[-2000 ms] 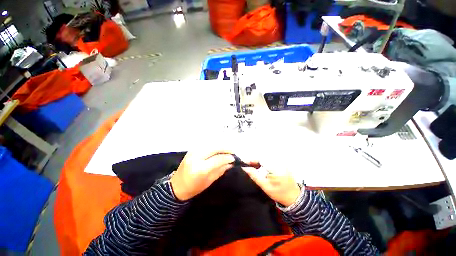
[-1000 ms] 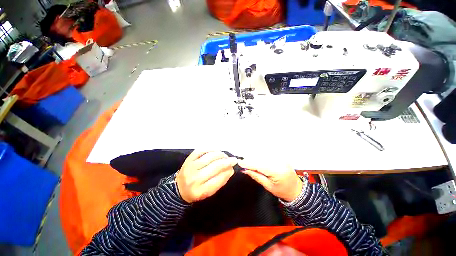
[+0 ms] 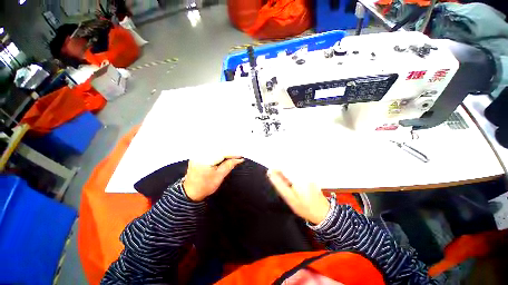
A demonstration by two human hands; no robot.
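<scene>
The black panel (image 3: 245, 206) hangs over the front edge of the white table, its upper rim and left corner lying on the tabletop. My left hand (image 3: 209, 177) is on the panel's upper left edge, thumb along the rim and the other fingers partly hidden; it appears to grip the edge. My right hand (image 3: 301, 196) lies at the panel's upper right edge with its fingers extended; its grip cannot be made out. The sewing machine (image 3: 356, 89) stands behind, its needle area (image 3: 268, 125) beyond the hands and apart from the panel.
Thread snips (image 3: 411, 151) lie on the right of the white table (image 3: 161, 133). A blue bin (image 3: 228, 62) stands behind the machine. Orange cloth (image 3: 106, 217) hangs at the table's left, and more (image 3: 334, 267) covers the lap. A blue bin (image 3: 33, 234) stands at far left.
My hands have moved apart along the panel's upper edge, where their fingertips met before. More of the black panel shows between them. The view has shifted slightly.
</scene>
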